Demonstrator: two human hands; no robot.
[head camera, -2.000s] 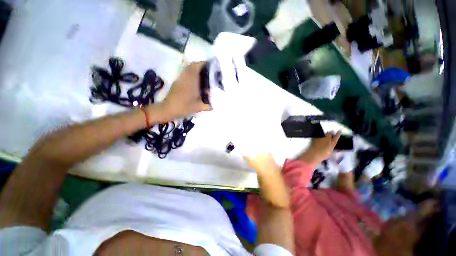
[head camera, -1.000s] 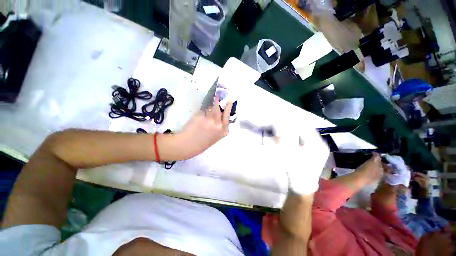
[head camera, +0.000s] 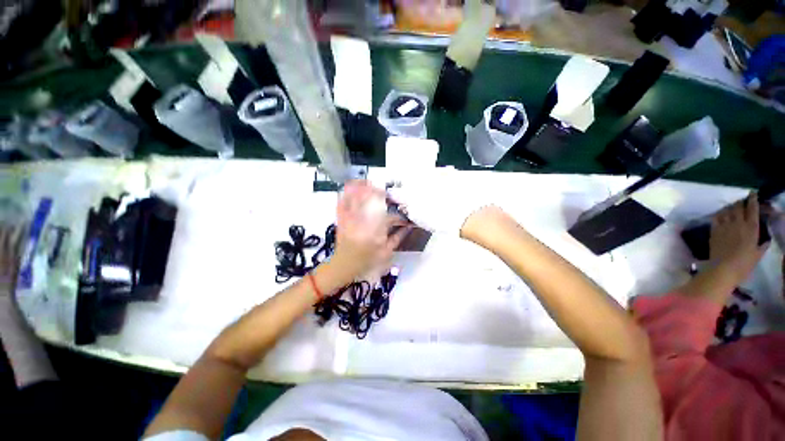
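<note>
A small dark box (head camera: 415, 239) is between my hands near the bench middle; its pale flap (head camera: 411, 153) seems to stand up behind it. My bare left hand (head camera: 366, 220), with a red string at the wrist, has its fingers closed at the box's left side and mouth. My right hand (head camera: 441, 211), in a white glove, is at the box's right; the glove blends into the bright bench, so its fingers cannot be made out. Tied black cable bundles (head camera: 357, 307) lie beside and below my left wrist, partly hidden by it.
A slanting metal post (head camera: 301, 77) stands just beyond my left hand. Bagged devices (head camera: 274, 116) and open black boxes (head camera: 551, 138) line the green conveyor (head camera: 340, 47). Glossy black pieces (head camera: 129, 258) lie left. A neighbour's hand (head camera: 736, 228) is right, near a black box (head camera: 615, 226); another person's arm (head camera: 26, 336) is far left.
The view has swung left and levelled, showing more conveyor and the left end of the bench. My right hand has come in from the right to the box at my left hand.
</note>
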